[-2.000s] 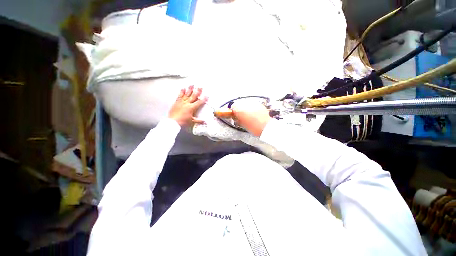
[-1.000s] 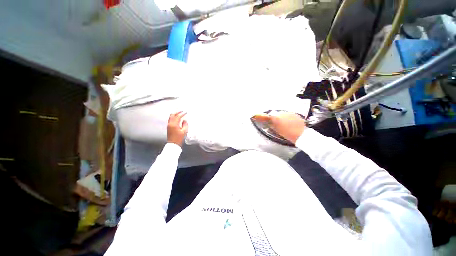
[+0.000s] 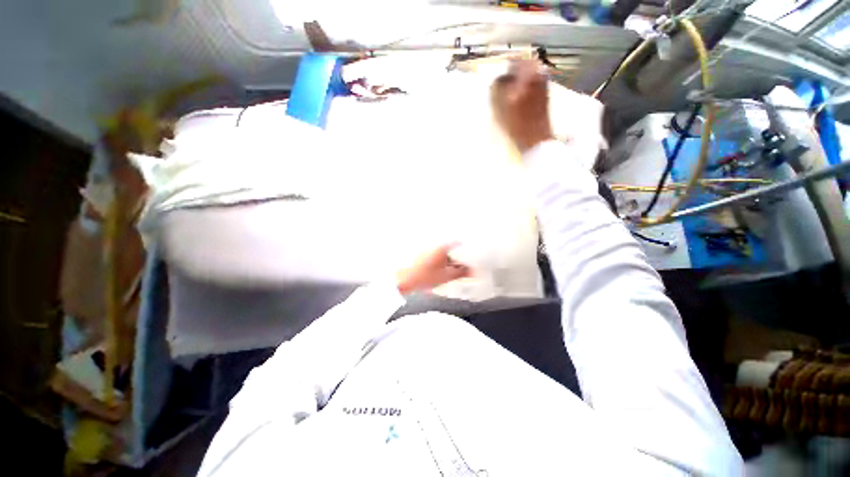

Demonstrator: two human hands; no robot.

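A white garment piece (image 3: 508, 224) lies overexposed on the white padded ironing table (image 3: 242, 247), and its outline is hard to tell from the cover. My left hand (image 3: 433, 269) is at the table's near edge, its fingers bent on the cloth's near end. My right hand (image 3: 527, 104) is blurred and reaches to the far right part of the table, with its fingers curled on the white cloth. The iron does not show; my right arm covers part of the table's right end.
A bunched cover cloth (image 3: 196, 177) lies along the table's left end. A blue strap (image 3: 315, 88) stands at the back left. Hoses (image 3: 706, 121) hang at the right, before a blue-topped stand (image 3: 718, 238) with metal parts. Stacked brown-orange bands (image 3: 792, 396) are at lower right.
My right hand has let go of the iron and moved to the table's far side, onto the cloth. My left hand has moved right along the near edge. The view has shifted.
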